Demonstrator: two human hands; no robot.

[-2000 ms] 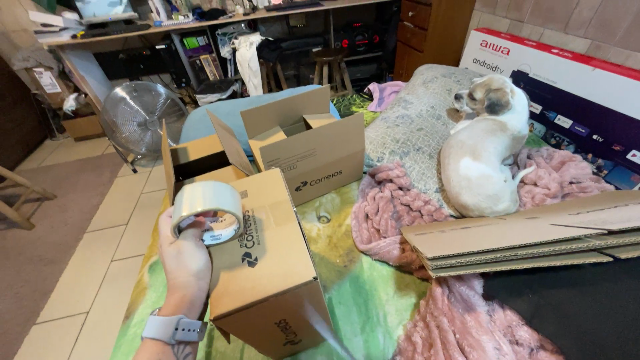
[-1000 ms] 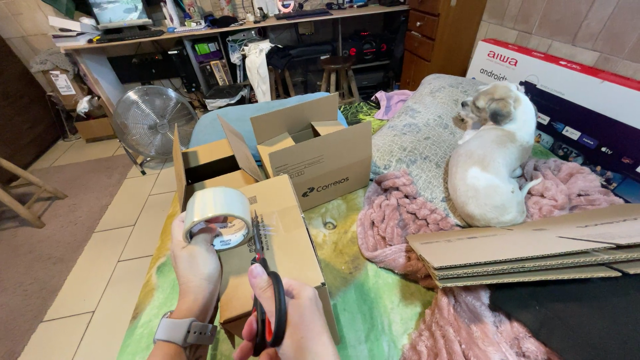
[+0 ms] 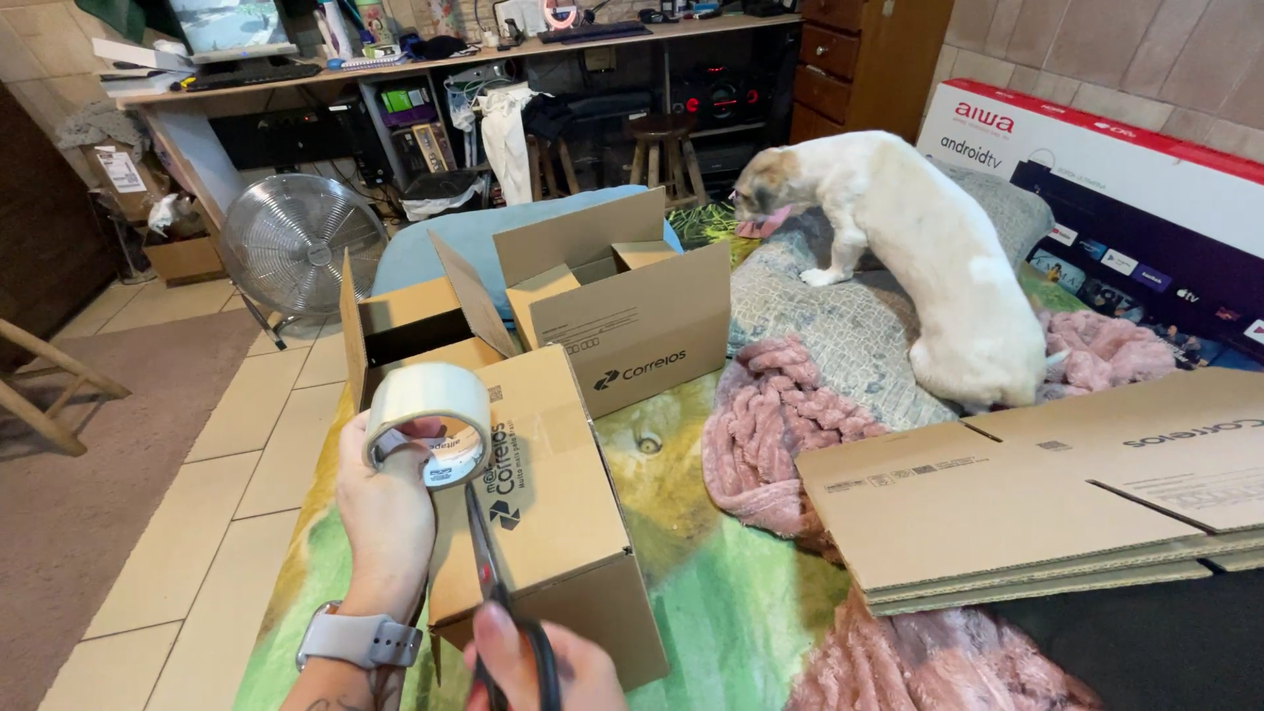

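My left hand (image 3: 390, 494), a watch on its wrist, holds a roll of clear packing tape (image 3: 427, 400) with the fingers through its core. In my right hand (image 3: 543, 662) is a pair of black-handled scissors (image 3: 486, 553), its blades pointing up toward the roll's lower edge; whether they touch it I cannot tell. Under both lies a closed cardboard box (image 3: 563, 494) with a strip of tape across its top. Just behind stand an open cardboard box (image 3: 642, 326) and another open box (image 3: 410, 301) with its flaps up.
Flattened cardboard boxes (image 3: 987, 494) are stacked at the right, near a pink knitted blanket (image 3: 770, 425). A white dog (image 3: 908, 237) stands on a grey pillow (image 3: 810, 316). A television box (image 3: 1086, 168) leans by the wall. A floor fan (image 3: 301, 242) stands at the left.
My right hand has come into view with the scissors, whose blades now point at the tape roll. The dog, curled up before, has risen and stretched toward the far side.
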